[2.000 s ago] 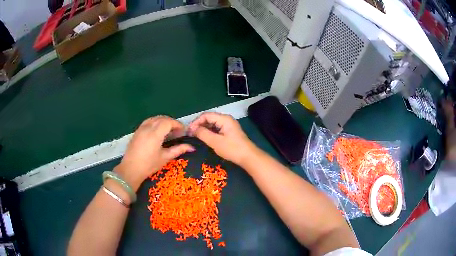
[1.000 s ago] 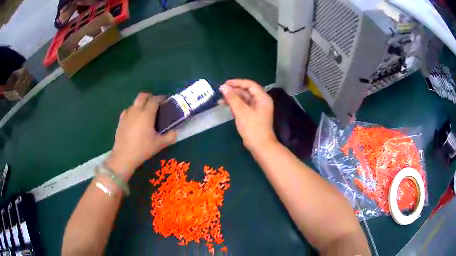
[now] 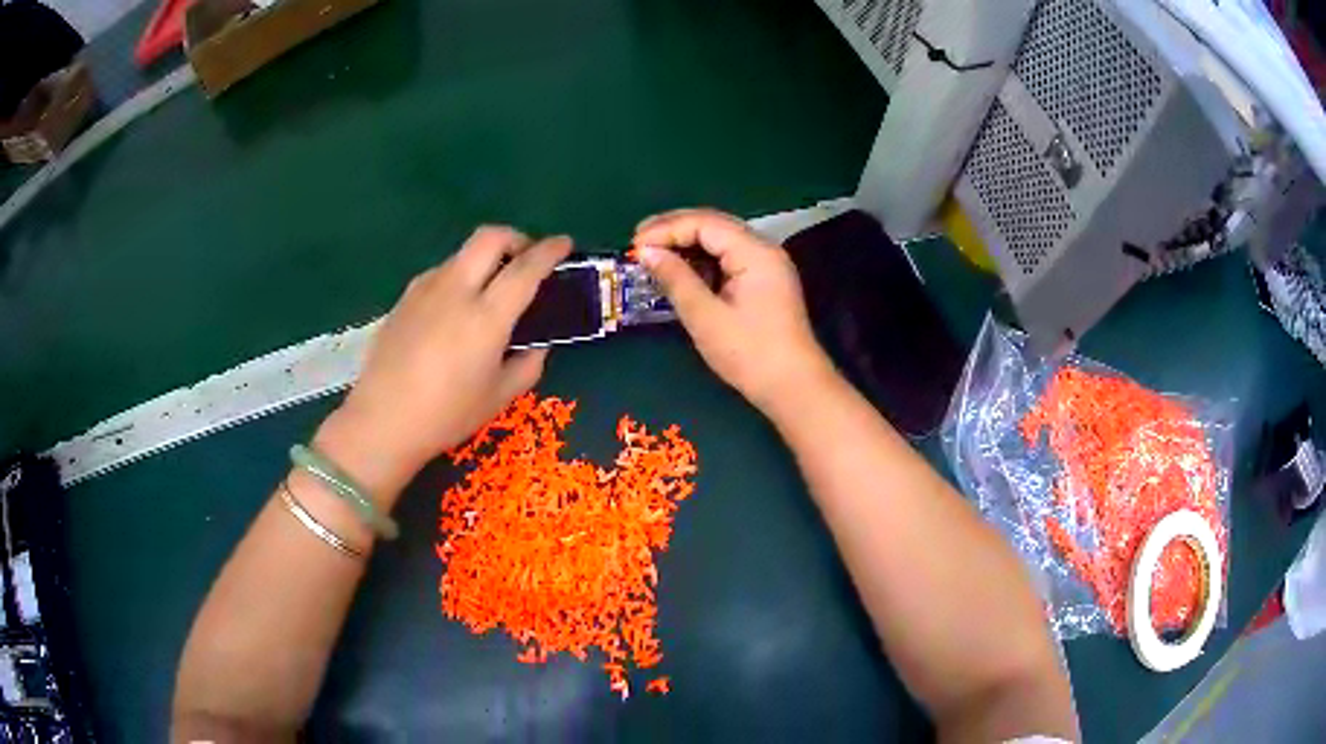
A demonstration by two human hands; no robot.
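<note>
A handset lies sideways over the pale rail, its dark screen to the left and its silvery board to the right. My left hand holds it by the screen end, fingers above and thumb below. My right hand is at the board end, thumb and forefinger pinched on a tiny orange part at the board's upper edge. Whether the part is seated cannot be seen. The loose pile of small orange parts lies on the green bench below the handset.
A black smartphone or case lies right of my right hand, by the post. Further right are a clear bag of orange parts and a tape roll. A black tray is at far left, a cardboard box beyond the belt.
A handset lay on the belt two seconds ago; one second ago my left hand held one, tilted. Now the handset is more level, and my right hand has closed in on its board end.
</note>
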